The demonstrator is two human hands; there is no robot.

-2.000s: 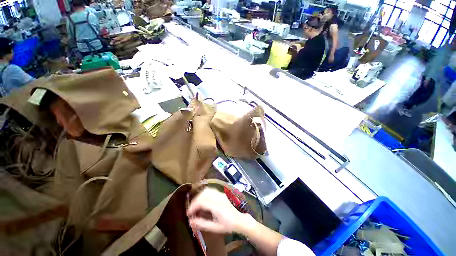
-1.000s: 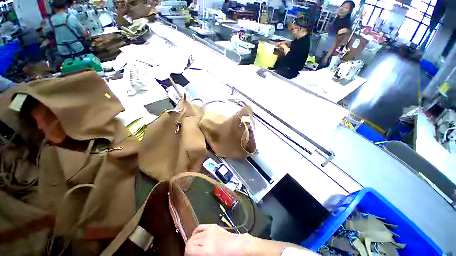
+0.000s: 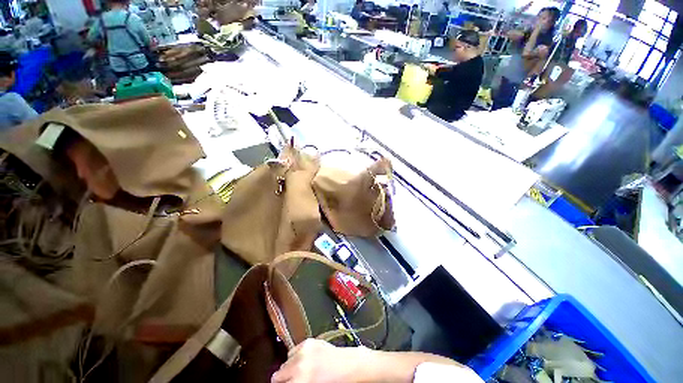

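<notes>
An open tan-brown tote bag (image 3: 290,303) lies at the bottom centre, its dark opening facing me. A pale label (image 3: 224,347) shows at the opening's left edge. A tan strap loops from the bag's rim over the table to the right. My right hand (image 3: 318,362) reaches in from the lower right and is closed on the bag's right rim; its lower fingers are cut off by the frame's bottom edge. My left hand is not in view.
More brown bags (image 3: 273,206) are heaped left and beyond. A red can (image 3: 347,290), thin yellow and dark sticks and a white-black device (image 3: 337,250) lie right of the bag. A blue crate (image 3: 563,318) with scraps is lower right. People work beyond the long pale bench (image 3: 449,161).
My right hand has moved from over the opening down to the bag's right rim, uncovering the red can. The view has shifted slightly.
</notes>
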